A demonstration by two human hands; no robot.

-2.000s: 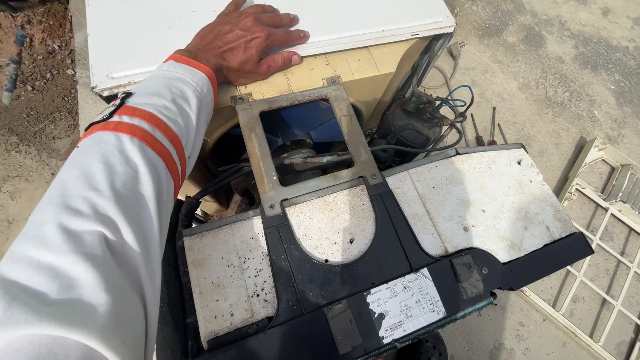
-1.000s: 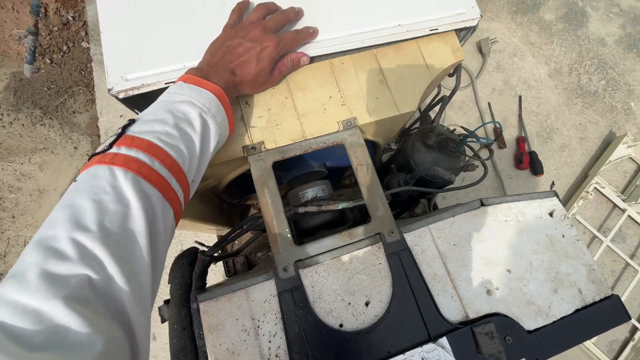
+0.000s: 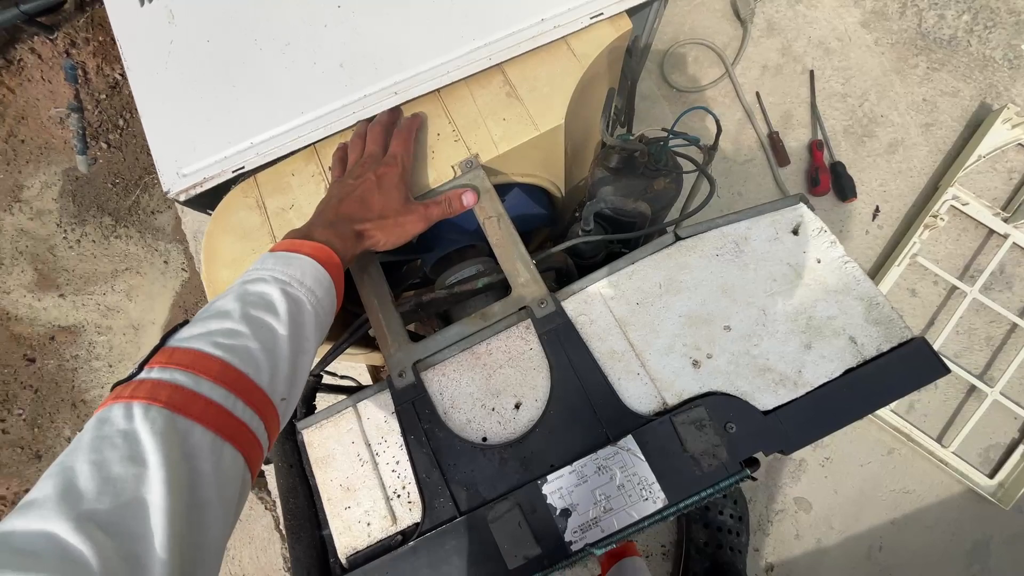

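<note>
My left hand (image 3: 372, 188) lies with spread fingers on the cream plastic shroud (image 3: 468, 116) of an opened air conditioner, its thumb over the top of a metal bracket (image 3: 508, 244). The bracket is screwed to a black housing with white foam panels (image 3: 728, 312) and a torn wiring label (image 3: 604, 492). Through the bracket's opening show a motor (image 3: 468, 272) and part of a blue fan (image 3: 524, 210). The compressor (image 3: 632, 180) with its wires stands to the right. At the bottom edge a bit of orange cuff (image 3: 618, 554) shows; my right hand is hidden.
Several screwdrivers, one with a red handle (image 3: 818, 170), lie on the concrete floor beside a grey power cord (image 3: 732, 72). A cream plastic grille (image 3: 972, 292) lies at the right. A white metal panel (image 3: 320, 72) spans the top. A black perforated shoe (image 3: 720, 524) is at the bottom.
My left hand has come down from the white panel's edge onto the cream shroud and the bracket's top. An orange cuff now shows at the bottom.
</note>
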